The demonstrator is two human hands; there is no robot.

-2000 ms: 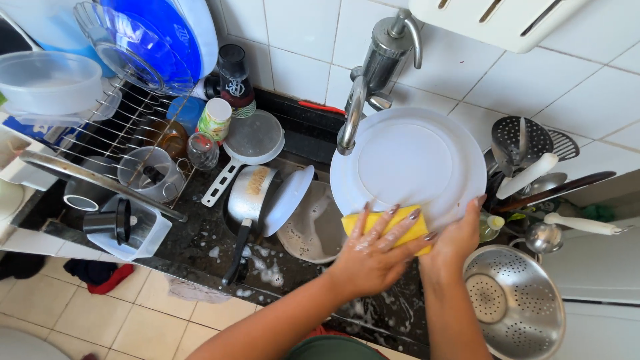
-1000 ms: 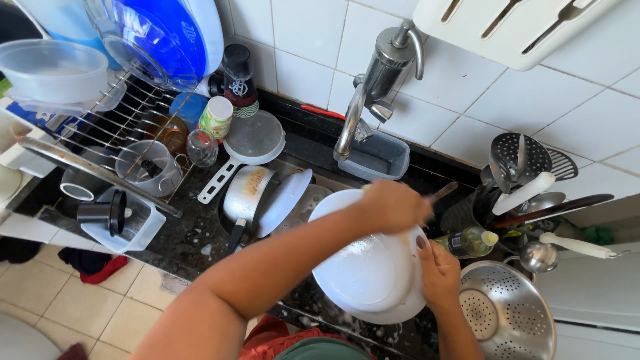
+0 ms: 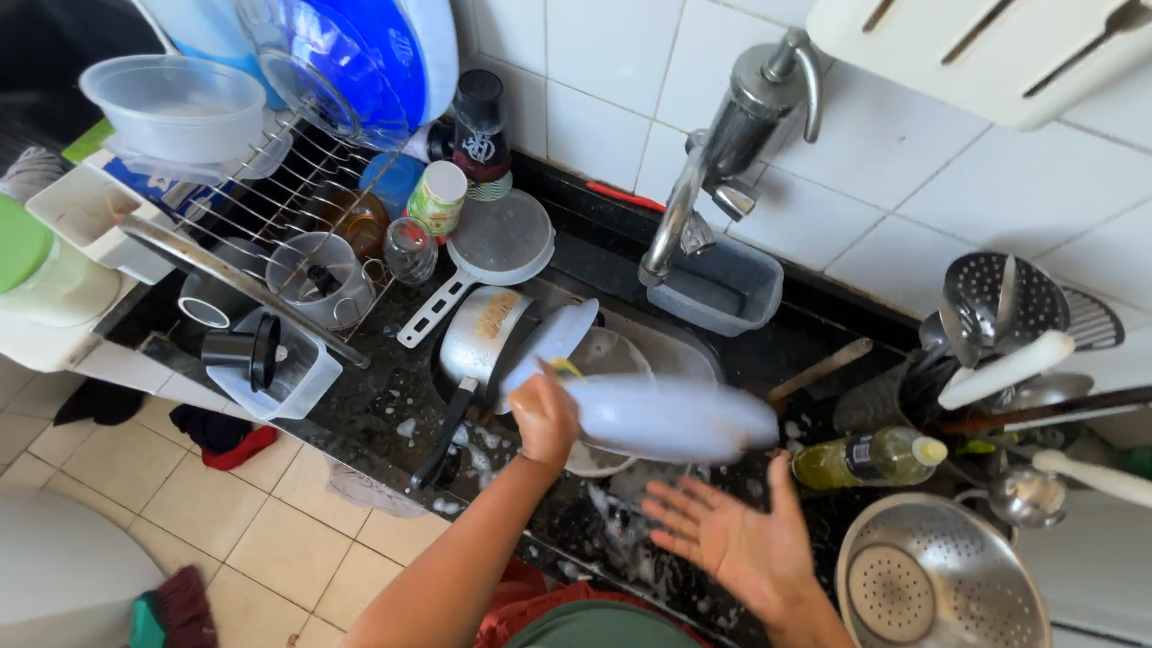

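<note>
My left hand [image 3: 545, 416] grips the left edge of a white plate [image 3: 670, 418], which is blurred and tilted over the sink. A bit of yellow shows at those fingers, perhaps the sponge [image 3: 567, 366]. Palm up and fingers spread, my right hand [image 3: 729, 531] is below and to the right of the plate, holding nothing. Behind the plate, a round whitish dish [image 3: 607, 351] lies in the sink [image 3: 688, 346]. Left of it are another white plate [image 3: 562, 337] and a metal saucepan [image 3: 486, 333] with a black handle.
A wire dish rack [image 3: 243, 279] with bowls stands left. The faucet [image 3: 675, 216] overhangs a plastic tub [image 3: 720, 288]. On the right are a bottle of yellow-green liquid [image 3: 864, 459], a steel colander [image 3: 936, 576] and a utensil holder [image 3: 873, 396]. Suds cover parts of the black counter [image 3: 378, 396].
The right hand has let go of the plate and opened below it. The left hand, earlier over the plate, is now at its left edge. The plate has swung from broad face to nearly edge-on.
</note>
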